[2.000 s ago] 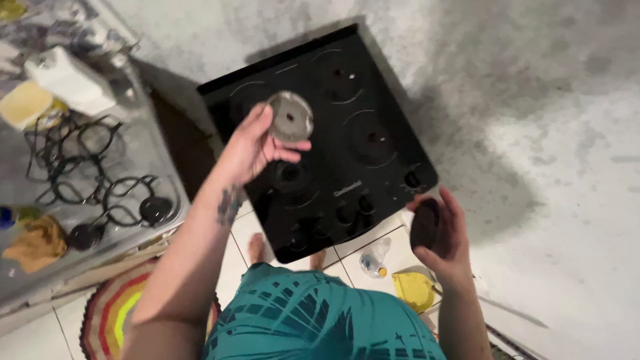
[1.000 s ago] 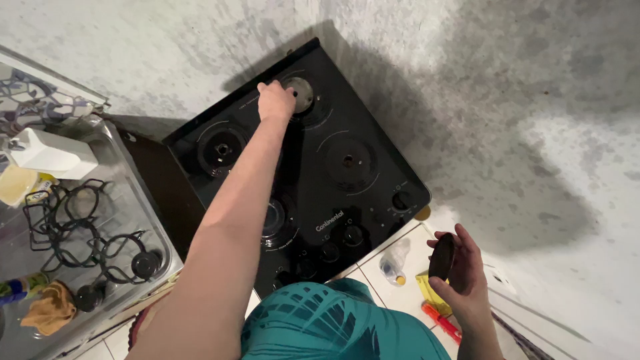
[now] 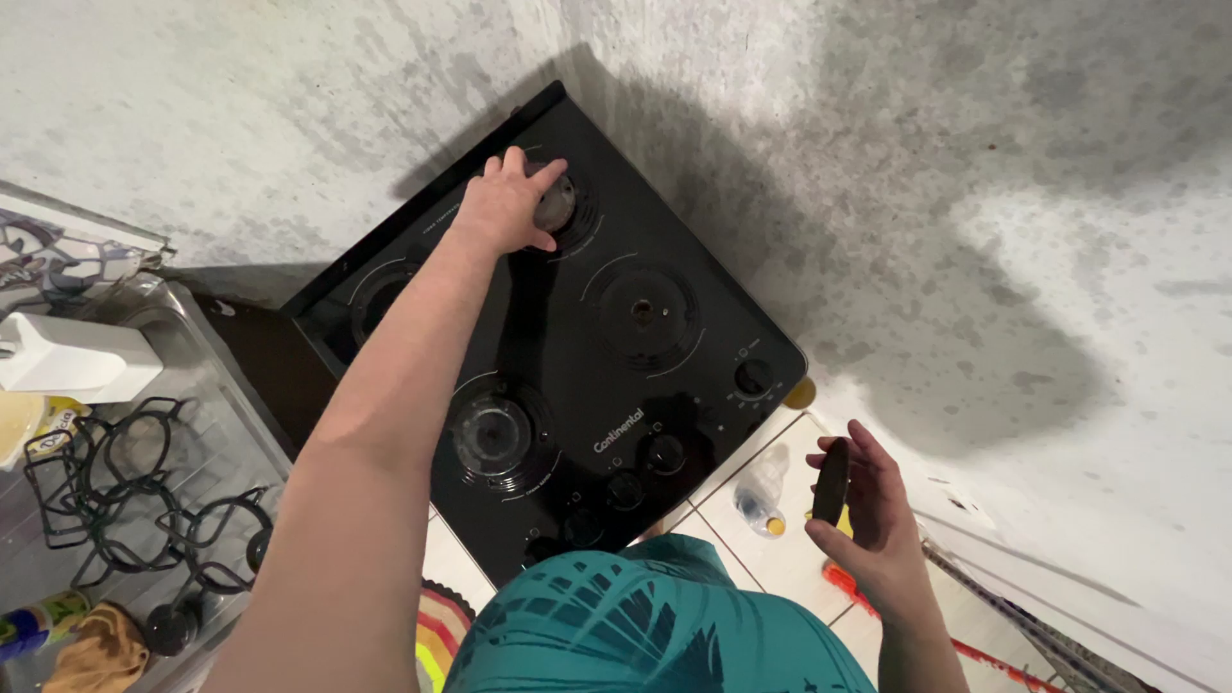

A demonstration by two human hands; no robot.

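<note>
A black Continental cooktop [image 3: 597,385] stands in front of me. At its far burner, my left hand [image 3: 510,202] rests with fingers spread on and around a round metal burner piece [image 3: 555,204], partly hidden by the fingers. Held on edge between thumb and fingers, a dark burner cap [image 3: 831,483] is in my right hand [image 3: 871,510], off the cooktop's right front side. The right burner [image 3: 643,310] and the front-left burner [image 3: 493,435] show no caps. My left forearm partly covers the left rear burner [image 3: 380,303].
At left, a metal sink counter [image 3: 226,385] holds black wire pan grates [image 3: 125,491], dark burner caps [image 3: 173,628], a brown cloth [image 3: 101,654] and a white container [image 3: 82,356]. A stained wall [image 3: 866,192] borders the cooktop. A plastic bottle [image 3: 758,505] lies on the floor tiles.
Two seconds ago my left hand held the metal burner piece above the cooktop; now that piece is at the far burner, with the fingers spread. My right hand still holds the dark cap.
</note>
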